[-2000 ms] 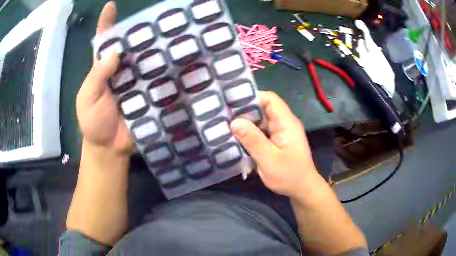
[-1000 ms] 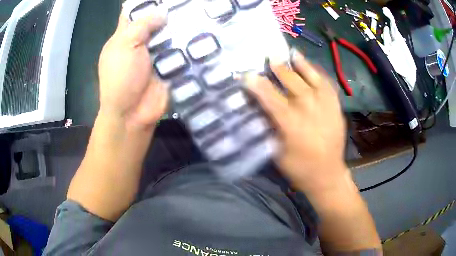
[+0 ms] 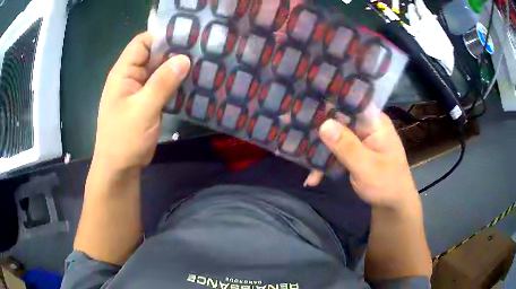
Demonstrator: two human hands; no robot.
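Observation:
A translucent sheet of display covers (image 3: 274,68) with rows of dark-rimmed rounded rectangles is held up over the bench edge, its long side running left to right and sloping down to the right. Red shows around many of the windows. My left hand (image 3: 133,101) grips its left end, thumb on top. My right hand (image 3: 373,158) grips its lower right part, thumb on top and a fingertip showing below the edge. Both hands are bare. The sheet's top is cut off by the picture's edge and the sheet is slightly blurred.
A white-framed tray (image 3: 50,84) lies at left on the dark green mat (image 3: 93,42). At right are a thick black corded tool (image 3: 421,65), a white glove (image 3: 433,34), a solder spool (image 3: 478,39) and an open cardboard box under the bench edge. A red blur shows below the sheet.
The sheet has turned from upright to lying crosswise. My right hand has moved from across the sheet to its right end. The pink sticks and red-handled cutters no longer show.

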